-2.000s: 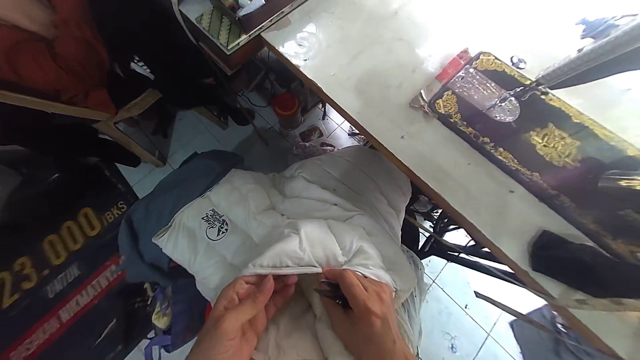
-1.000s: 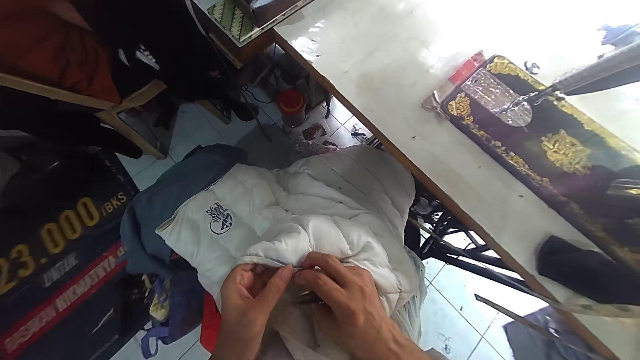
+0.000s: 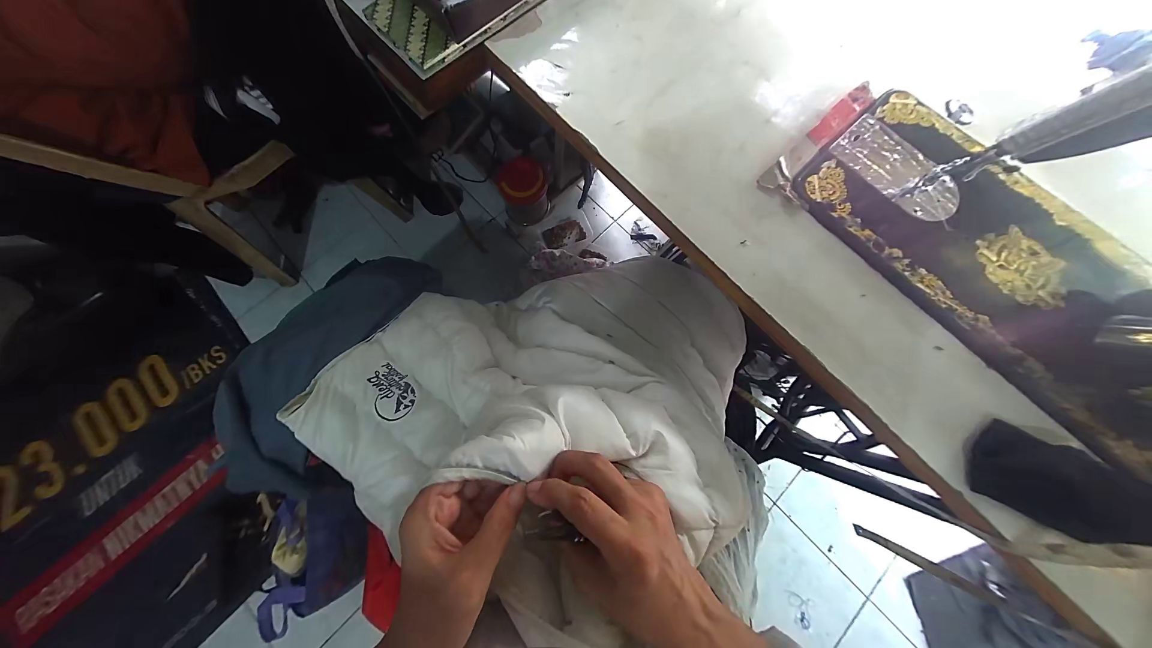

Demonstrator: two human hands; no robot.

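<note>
A white quilted jacket with a small dark printed emblem lies bunched in front of me, blue-grey fabric beneath its left side. At the jacket's near edge, my left hand pinches the hem between thumb and fingers. My right hand grips the same edge just beside it, the fingertips of both hands almost meeting. A small dark metal tool, its kind not clear, sits under the right hand's fingers, partly hidden.
To the right runs a white table with a black sewing machine bed with gold decoration and a black cloth item. Beyond the jacket, a red-lidded jar stands on the tiled floor. A wooden frame and a printed banner are at the left.
The hands have come closer together at the hem than two seconds ago. The right hand's fingers, curled near the dark tool then, now pinch the edge beside the left thumb.
</note>
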